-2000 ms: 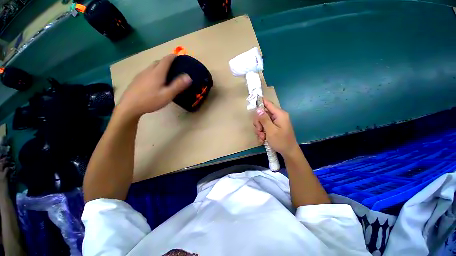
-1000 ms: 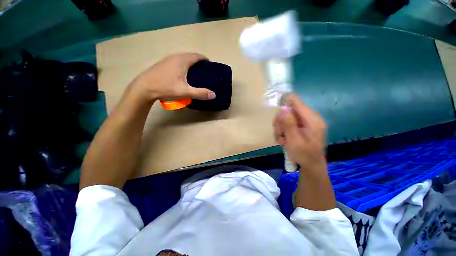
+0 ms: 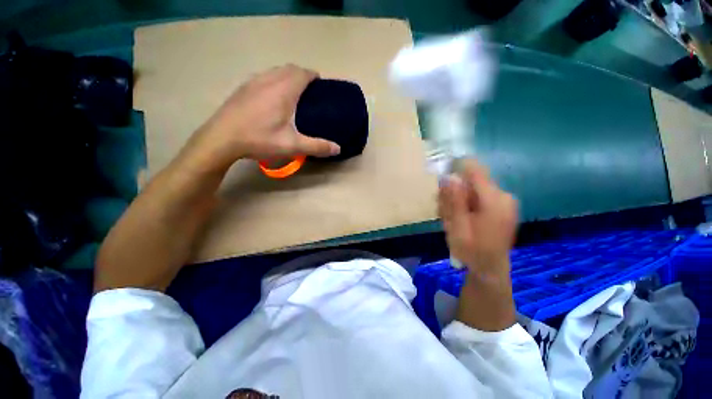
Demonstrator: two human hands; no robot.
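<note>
A black rounded speaker (image 3: 334,118) lies on the tan cardboard mat (image 3: 359,195). Its orange strap (image 3: 282,167) shows at its lower left, below my wrist. My left hand (image 3: 269,117) grips the speaker's left end, with the thumb along its near side. My right hand (image 3: 478,214) holds the handle of a mallet with a white-wrapped head (image 3: 445,68). The mallet head is raised and blurred, to the right of the speaker and apart from it.
A dark heap of black covers (image 3: 58,148) is left of the cardboard. Clear purple-blue film (image 3: 47,327) is at lower left. Blue crates (image 3: 562,269) and grey-white cloth (image 3: 648,339) are at lower right. Black speakers (image 3: 591,19) stand beyond on the green bench (image 3: 558,132).
The speaker has turned from its earlier position, its strap now towards me at the left, with my left hand around it. My right hand has raised the mallet off the cardboard and moved right.
</note>
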